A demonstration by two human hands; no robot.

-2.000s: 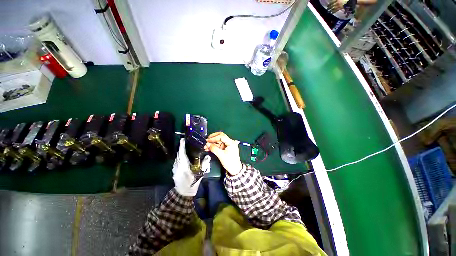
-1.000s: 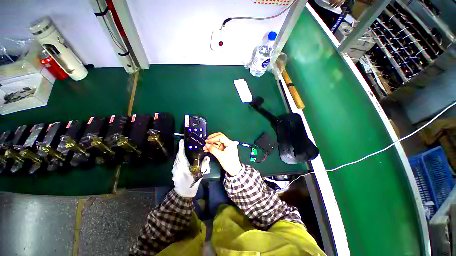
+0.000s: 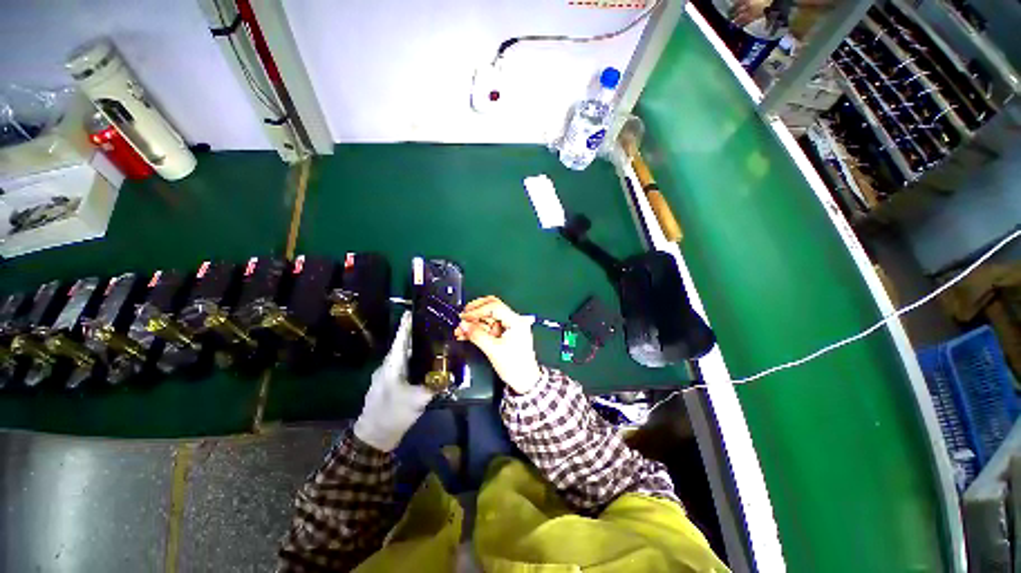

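A black lock unit (image 3: 434, 297) lies on the green bench in front of me, its brass mechanism (image 3: 439, 373) at the near end. Its keypad face shows no lit dots. My left hand (image 3: 392, 392), in a white glove, is at the unit's lower left side and grips it. My right hand (image 3: 496, 334), which looks bare, has its fingertips pinched at the unit's right side on a thin lead. The held end is too small to make out. A bright green test board (image 3: 569, 343) with wires lies right of my right hand.
Several lock units (image 3: 269, 302) stand in a row at left. A black cup-shaped item (image 3: 661, 310), a white card (image 3: 545, 202), a water bottle (image 3: 588, 121) and a wooden-handled tool (image 3: 655, 202) are at right. A green conveyor (image 3: 773, 257) runs beyond; a person's hand shows at top right.
The blue-white dots on the keypad face have gone dark. My left hand has shifted down and left along the unit, leaving the brass part more exposed. My right hand has hardly moved.
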